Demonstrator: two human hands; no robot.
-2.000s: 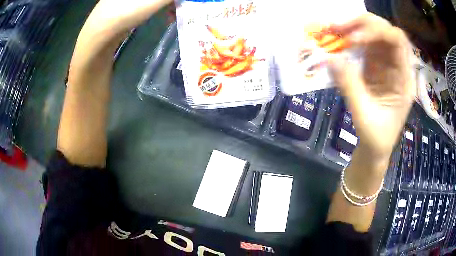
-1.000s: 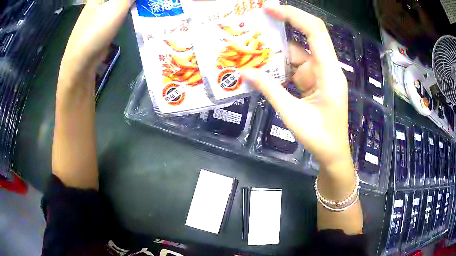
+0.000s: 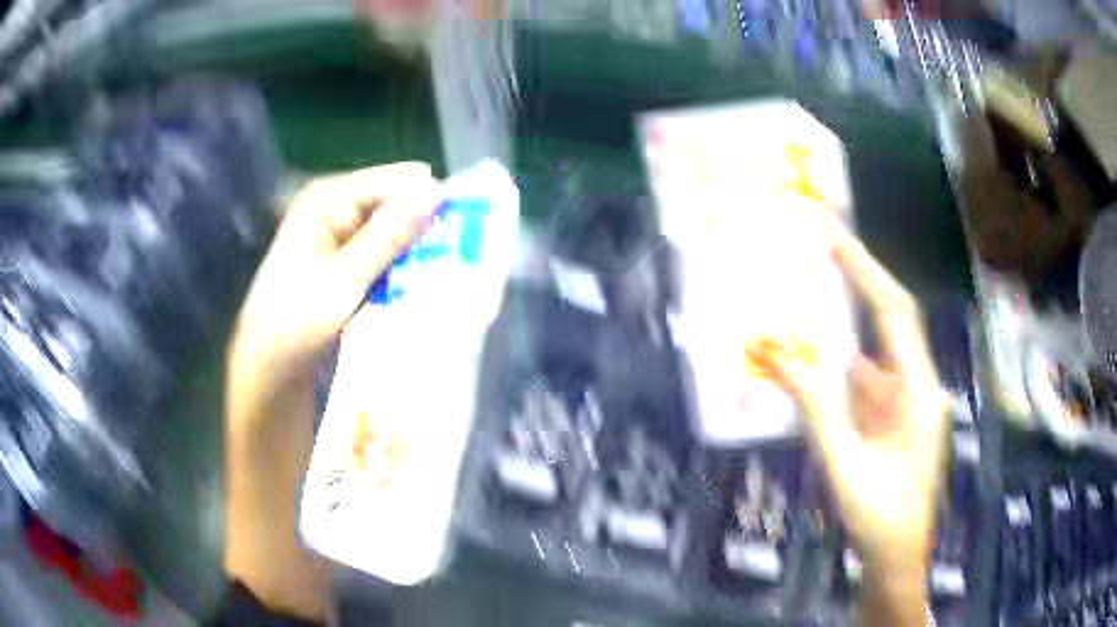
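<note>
The frame is strongly blurred. My left hand (image 3: 325,263) grips the top of a white snack packet (image 3: 404,423) with a blue patch; the packet hangs down and tilts. My right hand (image 3: 888,404) holds a second white packet piece (image 3: 759,270) with orange pictures by its right side. The two packets are apart. Both are held above trays of dark phones; a phone with a white label (image 3: 631,527) shows below and between them. Whether the packets are open cannot be told.
Clear trays of dark phones (image 3: 1066,551) lie at the right. Stacked trays (image 3: 110,319) stand at the left. A red stool part (image 3: 80,570) shows at lower left. Part of a fan (image 3: 1100,276) and a brown carton-like shape (image 3: 1035,184) are at the right edge.
The view has swung upward and blurred. The packets, overlapping before, are now apart, one in each hand. The white cards on the bench have left the view.
</note>
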